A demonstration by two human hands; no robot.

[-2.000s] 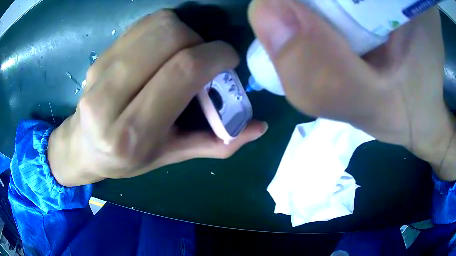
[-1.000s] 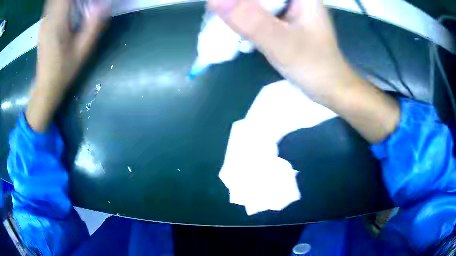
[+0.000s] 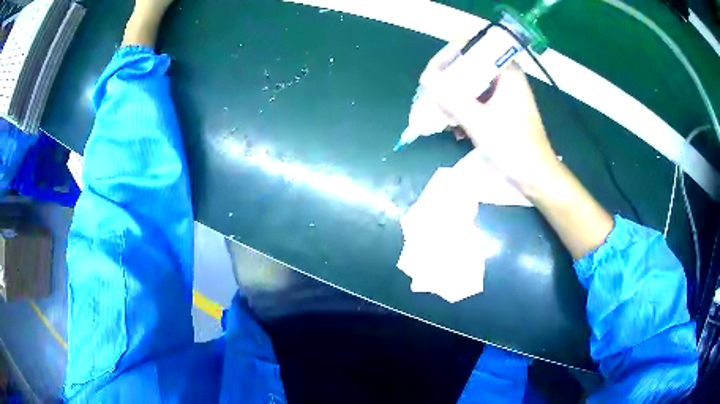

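My right hand [image 3: 505, 118] holds the white dispensing syringe [image 3: 483, 69] above the bench. Its blue tip [image 3: 401, 143] points down to the left, and a green fitting [image 3: 527, 28] is at its rear. My left arm reaches away to the top left; only the wrist [image 3: 144, 22] shows, and the hand is cut off by the top edge. No plastic housing is in view. White wiping paper [image 3: 448, 237] lies on the bench, partly below my right hand.
The dark green bench [image 3: 331, 252] has a pale rim and whitish residue specks [image 3: 286, 80]. A stack of pale, grey-edged sheets or trays [image 3: 39, 63] stands at the far left. A pale hose [image 3: 659, 35] and a dark cord run at the right. A brown box [image 3: 26, 263] is below left.
The view has turned left. My left hand, earlier holding the pale housing near the syringe, has moved out past the top edge. My right hand has drawn away with the syringe.
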